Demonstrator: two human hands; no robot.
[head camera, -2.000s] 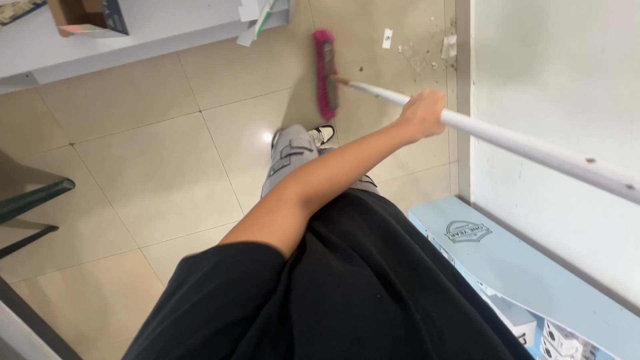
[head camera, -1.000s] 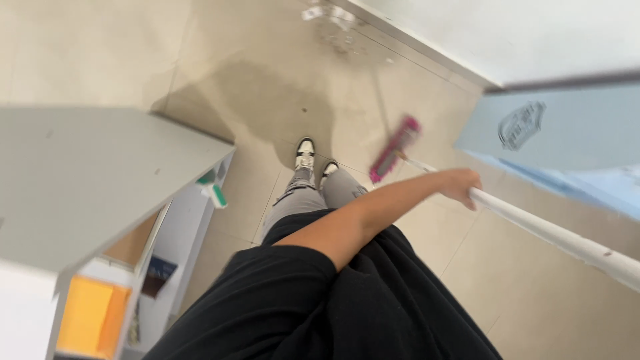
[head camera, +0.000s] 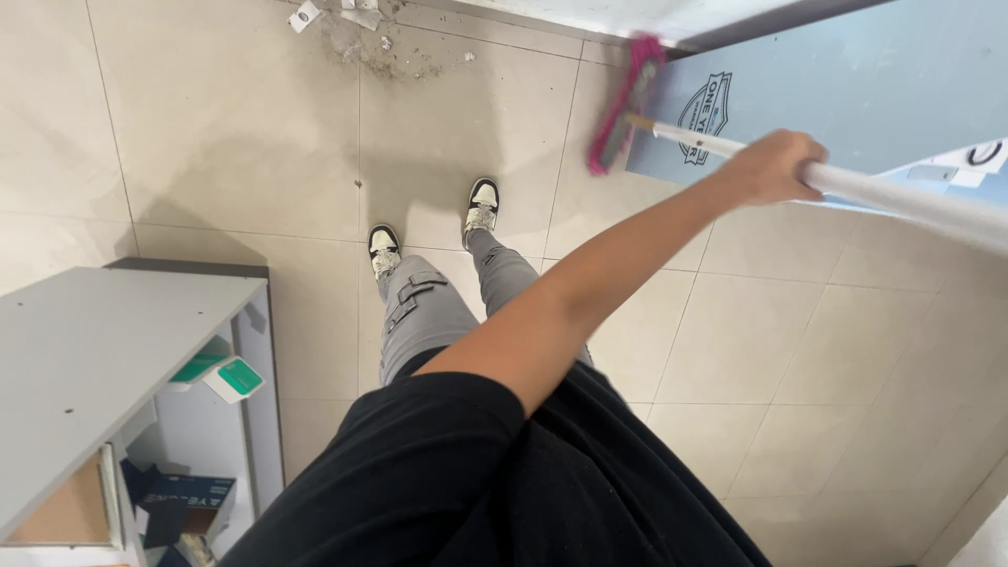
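Observation:
My left hand, on the arm reaching across to the right, is closed around the white handle of a broom. The pink-bristled broom head, somewhat blurred, lies on the floor tiles beside the end of a light blue panel that bears a printed emblem, its upper end close to the foot of the wall. The handle runs out past the right edge; my right hand is not in view. Left of the broom head, near the wall, lies a heap of dust with paper scraps.
A grey shelf unit stands at the lower left, with a green-and-white box and a dark blue box inside. My shoes stand on the tiles between it and the blue panel. A white wall runs along the top.
The broom head has moved from the open tiles near my shoes to the wall corner by the blue panel. My left hand stays closed on the handle. The view has shifted a lot.

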